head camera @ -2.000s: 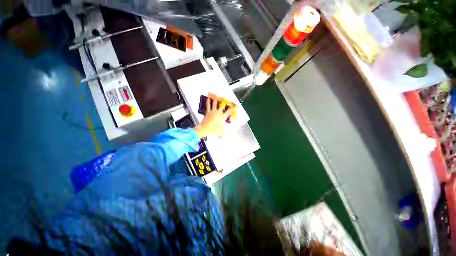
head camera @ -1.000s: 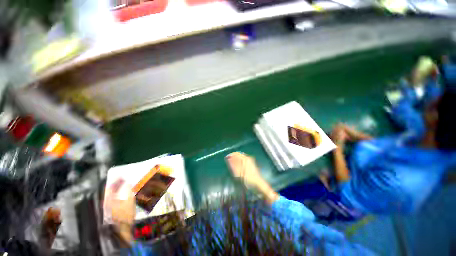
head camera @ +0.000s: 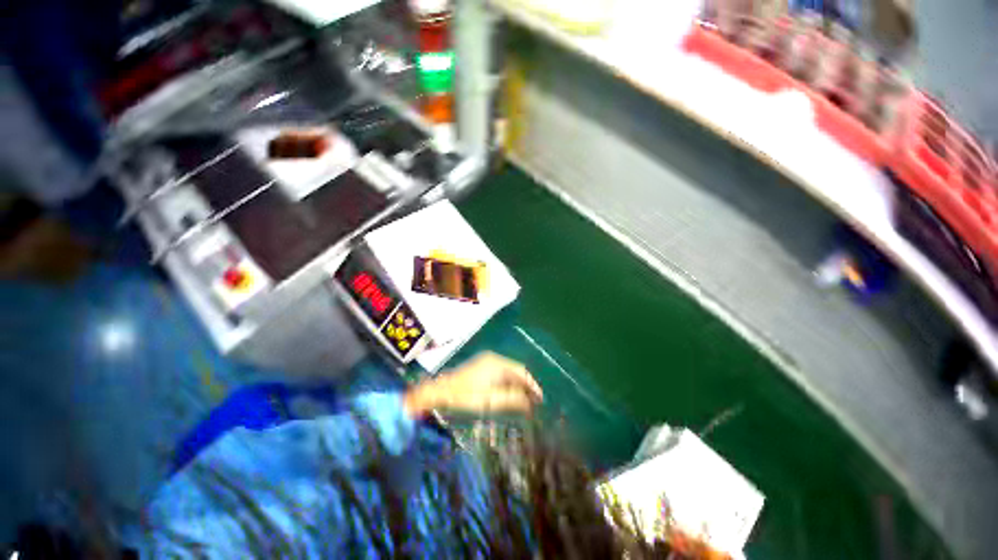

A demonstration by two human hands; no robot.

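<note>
A white retail box (head camera: 401, 252) with a dark brown-and-orange picture lies on the digital bench scale (head camera: 378, 311), covering its plate. Red digits and yellow keys show. My left hand (head camera: 476, 385) is beside the scale's near right corner, off the box; it looks empty, with fingers loosely bent and blurred. More white boxes (head camera: 700, 492) stand at the lower right, partly behind hair. A skin-coloured or orange blur at their lower edge may be my right hand, another hand or box print; I cannot tell which.
The conveyor (head camera: 274, 235) left of the scale carries another printed box (head camera: 312, 164) near thin guide rails. A red emergency stop (head camera: 235, 278) is on its side panel. A stack light (head camera: 436, 71) stands beyond. The green bench (head camera: 613, 317) runs along a grey panel (head camera: 679, 208), below a shelf with red bins (head camera: 755, 82).
The view has swung back left from the bench to the scale and conveyor. My left hand has come off the box on the scale. The stack light now shows green instead of orange.
</note>
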